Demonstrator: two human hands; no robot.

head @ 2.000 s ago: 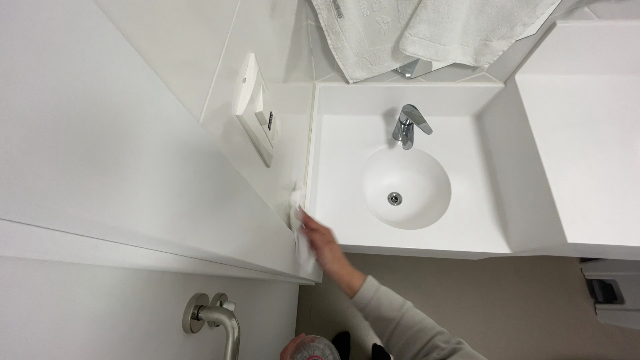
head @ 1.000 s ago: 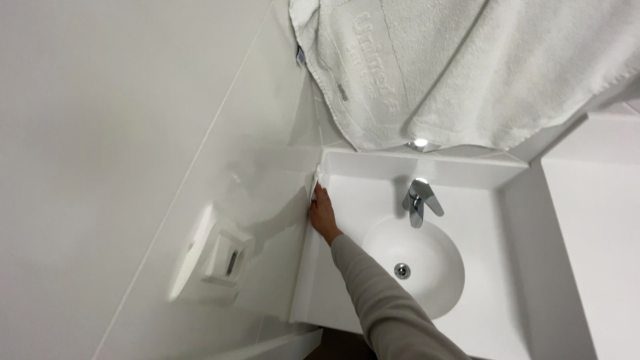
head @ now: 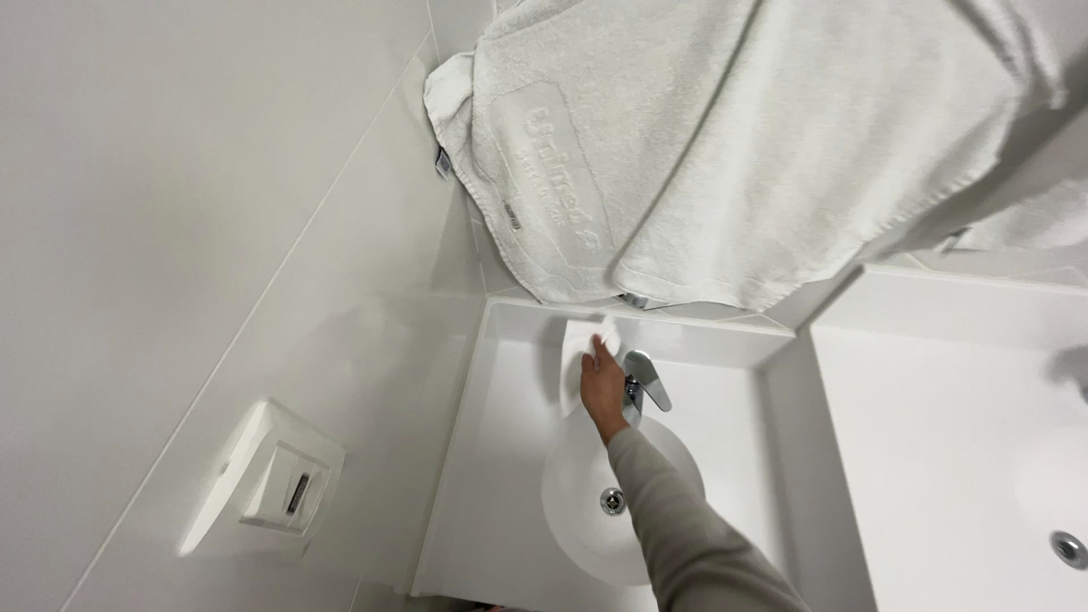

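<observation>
My right hand, in a grey sleeve, comes up from the lower right and holds a white cloth or paper wipe. The wipe lies against the raised back edge of the white washbasin, just left of the chrome tap. Beneath my forearm is the round bowl with its metal drain. My left hand cannot be made out; only a small pinkish sliver shows at the bottom edge.
White towels hang low over the back edge of the basin. A tiled wall with a white fixture stands on the left. To the right, past a divider, is a second white basin with a drain.
My right hand and the wipe have moved from the left wall side, over the basin's back left corner, to the back edge beside the tap. The view has moved closer to the basin and towels.
</observation>
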